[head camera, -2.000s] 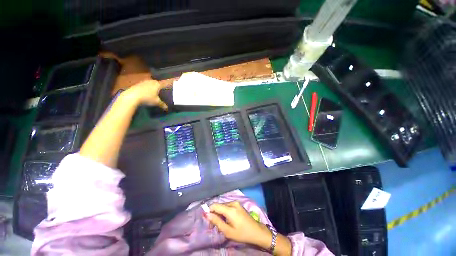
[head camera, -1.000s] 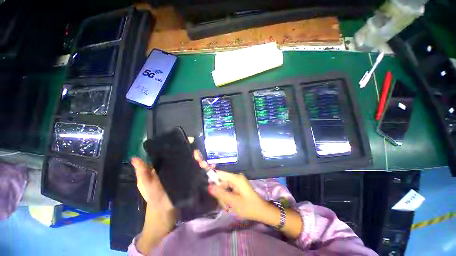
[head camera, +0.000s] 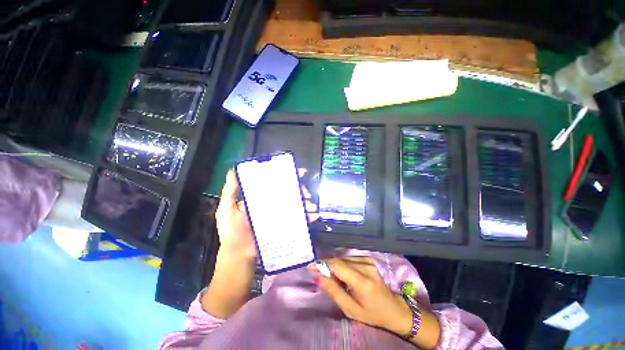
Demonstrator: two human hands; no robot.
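My left hand (head camera: 236,222) holds a smartphone (head camera: 279,213) upright from its left side, fingertips showing at its right edge. Its screen is white with small text near the bottom. My right hand (head camera: 360,290) is just right of the phone's lower end, with a small white thing (head camera: 322,269) between its fingertips. Behind them lies a black foam tray (head camera: 384,242); three pockets hold phones with green text lines, such as the middle phone (head camera: 426,176). The leftmost pocket is partly hidden by the held phone, and no phone shows in its visible part.
A lit loose phone (head camera: 261,85) showing "5G" lies behind the tray. A stacked tray (head camera: 137,180) stands at left. At the back are a pale paper pad (head camera: 401,83) and brown board (head camera: 473,55). At right are a white stick (head camera: 569,128), red pen (head camera: 579,167) and dark phone (head camera: 589,195). A person's sleeve (head camera: 27,195) shows at left.
The held phone's screen has gone from dark to white. My right fingers have moved off its right side to near its lower corner. The view has shifted left, so the bench things appear further right.
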